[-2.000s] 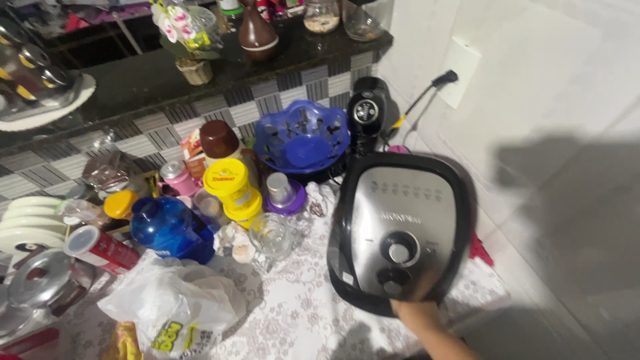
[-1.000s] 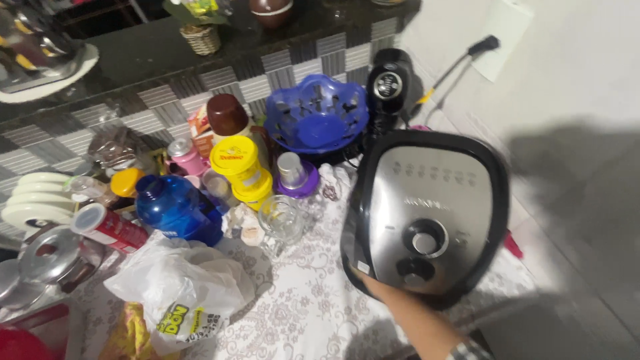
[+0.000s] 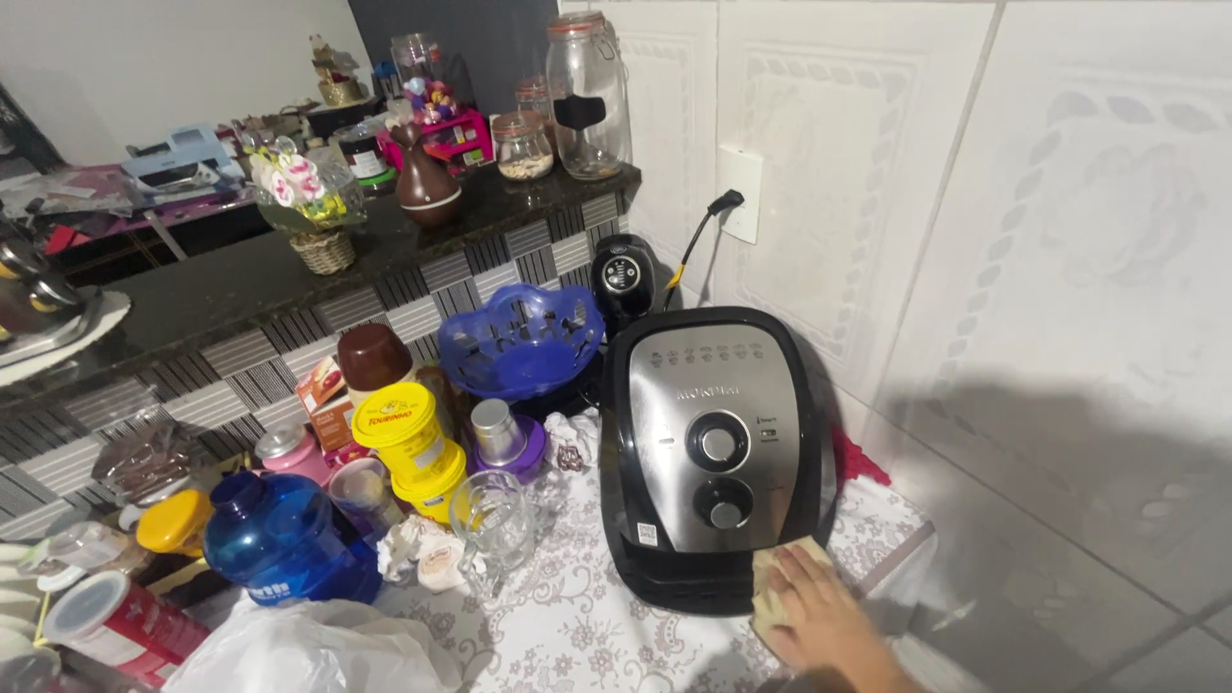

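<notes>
My right hand (image 3: 813, 602) presses a pale yellowish cloth or sponge (image 3: 770, 606) against the lower right front edge of a black and silver Mondial air fryer (image 3: 717, 433). The fingers lie flat over the cloth. The air fryer stands upright on a white floral tablecloth (image 3: 587, 616), its two round knobs facing up toward me. My left hand is out of the frame. A clear glass mug (image 3: 493, 525) is left of the fryer, beside stacked yellow tubs (image 3: 409, 448). Behind them sits a blue plastic basket (image 3: 525, 351).
A white plastic bag (image 3: 318, 650), a blue bottle (image 3: 284, 539) and a red canister (image 3: 125, 626) crowd the left. A dark stone ledge (image 3: 212, 279) bears a flower basket (image 3: 322, 245) and glass jars (image 3: 587, 96). A plugged cord (image 3: 698, 236) hangs at the tiled wall (image 3: 1039, 289).
My right hand has moved from the fryer's left lower side to its lower right edge, and the pale cloth or sponge now shows under it. The view has shifted.
</notes>
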